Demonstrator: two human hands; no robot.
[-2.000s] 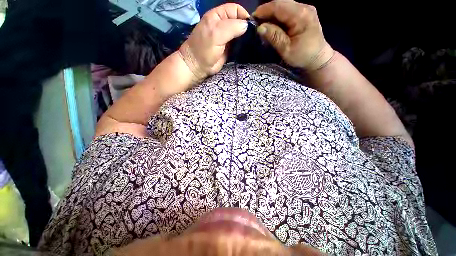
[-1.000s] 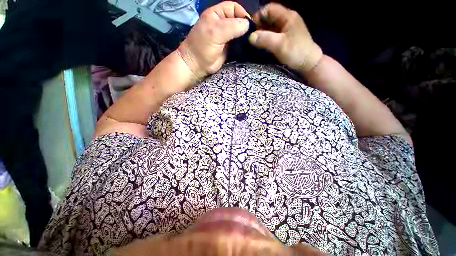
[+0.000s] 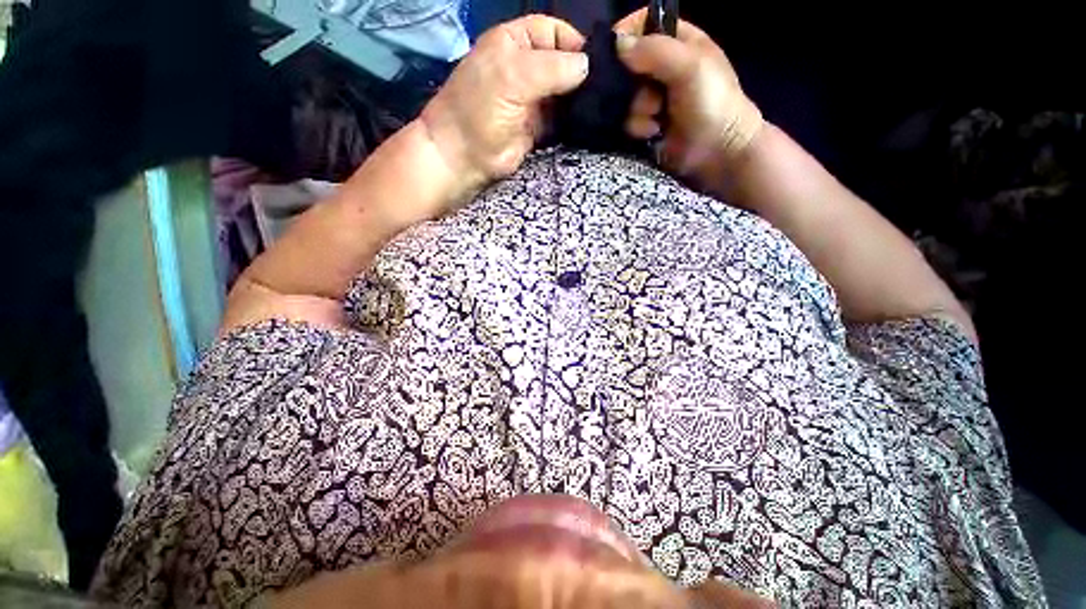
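Dark cloth lies between my two hands at the top of the view. My left hand pinches its left edge between thumb and bent fingers. My right hand pinches the cloth's right side with thumb and forefinger. A slim dark tool with two narrow points, like thread snips, sticks up out of my right hand. Its lower part is mostly hidden by the hand. The cloth merges with other dark cloth, so its outline is hard to tell.
Grey-blue crossed strips and a shiny pale bundle lie at the upper left. Dark cloth hangs at the left, beside a pale surface with a light-blue strip. A yellow bag is at the left edge. Dark patterned cloth lies right.
My hands were close together at a small pinched spot. They are now slightly apart with dark cloth between them. My right hand has turned, and the dark two-pointed tool now shows upright.
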